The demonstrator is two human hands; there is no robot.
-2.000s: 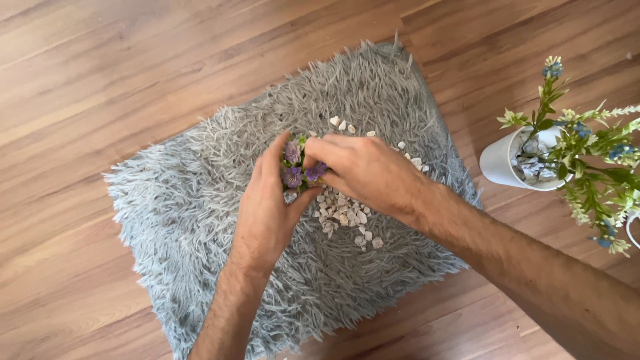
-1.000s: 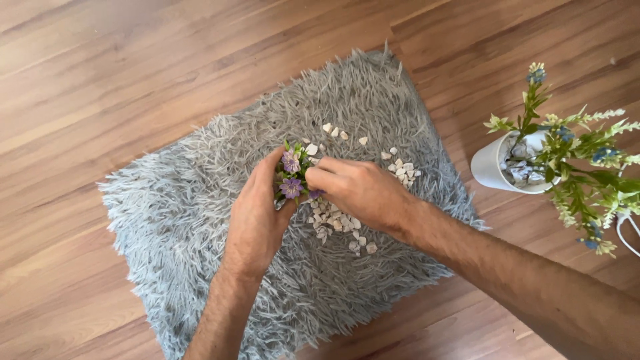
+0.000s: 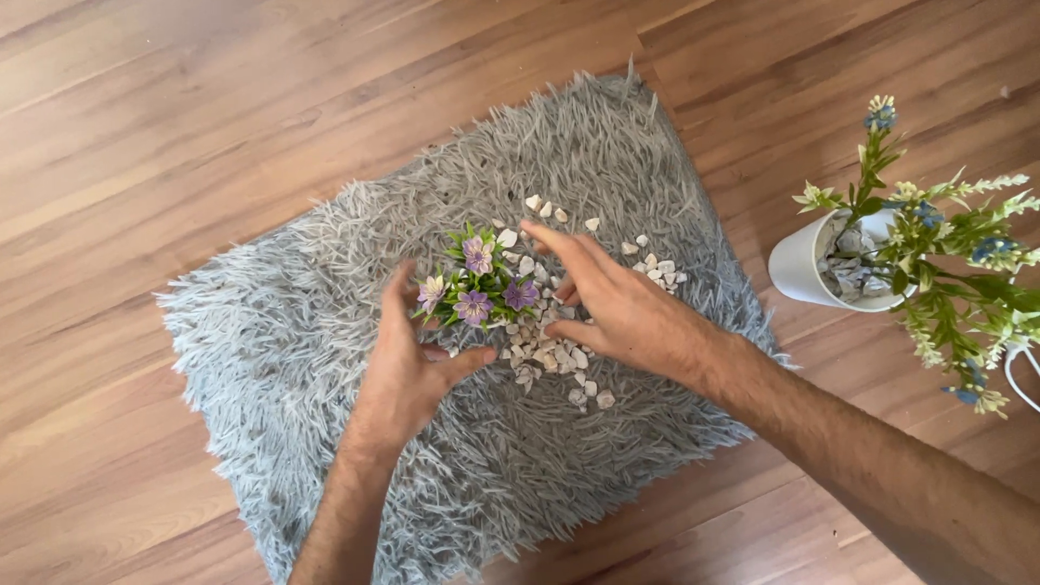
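Note:
A small plant with purple flowers and green leaves (image 3: 475, 284) stands on a shaggy grey rug (image 3: 309, 390). My left hand (image 3: 414, 366) is just left of it, fingers apart, holding nothing. On the plant's right, my right hand (image 3: 613, 305) hovers over a scatter of pale stones (image 3: 548, 349), its fingers spread and nothing seen between them. More stones (image 3: 662, 270) lie beyond that hand, and several others (image 3: 546, 209) lie above it. Whatever holds the flowers' base is mostly hidden under the leaves.
To the right, a white pot (image 3: 792, 264) with grey-white filling holds tall stems with blue and cream flowers (image 3: 926, 215). It is on the wood-look floor (image 3: 203, 106). A white cord or handle (image 3: 1016, 378) shows at the right edge.
Both hands have let go of the flowering plant and drawn apart, the left to the left and the right to the right. The flowers now show fully between them.

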